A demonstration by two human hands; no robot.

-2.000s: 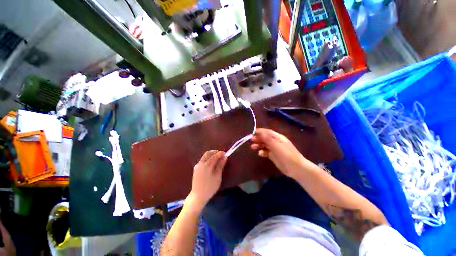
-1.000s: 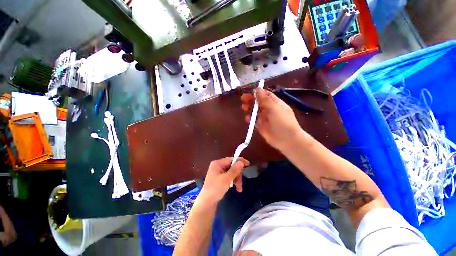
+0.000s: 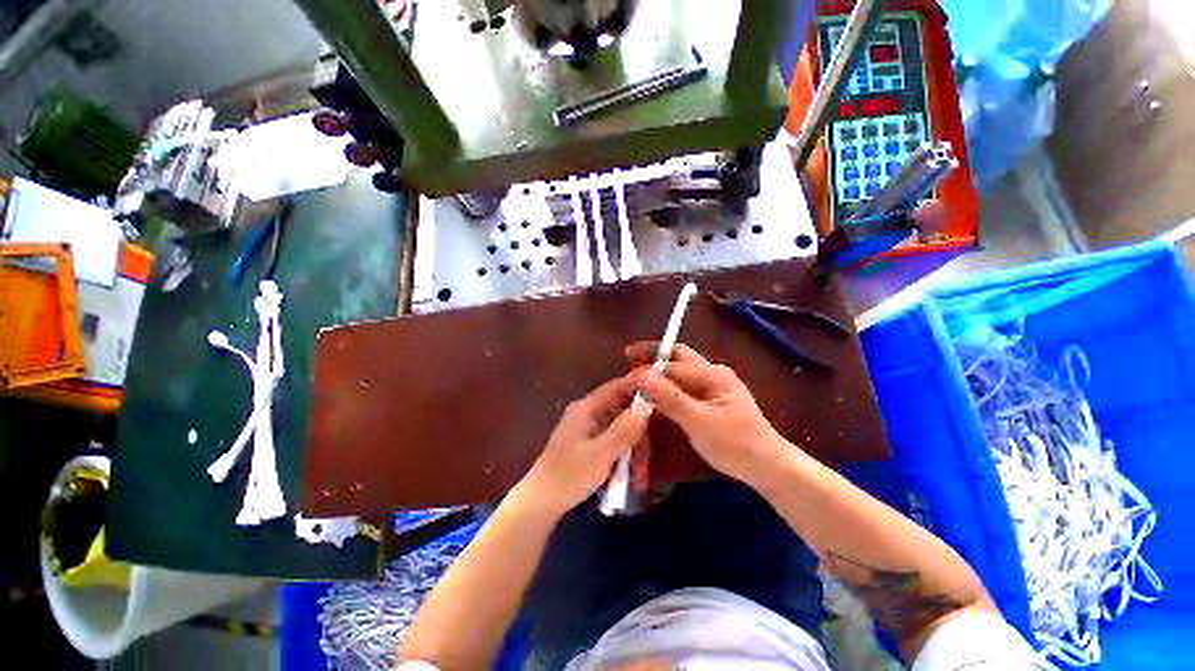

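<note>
Both bare hands are together above the front of the reddish-brown board point(image 3: 446, 393). My left hand point(image 3: 592, 439) and my right hand point(image 3: 708, 409) hold a straight white cable bunch point(image 3: 678, 321) between them. Its narrow end points up and away, and its wider end hangs below my left hand. Several white cables point(image 3: 604, 236) lie side by side across the front of the mould on the perforated metal plate point(image 3: 452, 269). Dark-handled side cutters point(image 3: 784, 334) lie at the board's right end.
The green press frame point(image 3: 603, 138) stands over the plate, with a metal bar point(image 3: 629, 96) on it. The dark green table point(image 3: 170, 420) at left holds white cables point(image 3: 266, 420) and blue cutters point(image 3: 256, 249). A blue crate point(image 3: 937, 393) of cables is at right, another blue bin point(image 3: 299, 629) low left.
The white cable has gone from looped to a straight bunch. My right hand has come back from near the plate and now meets my left hand. The view has shifted.
</note>
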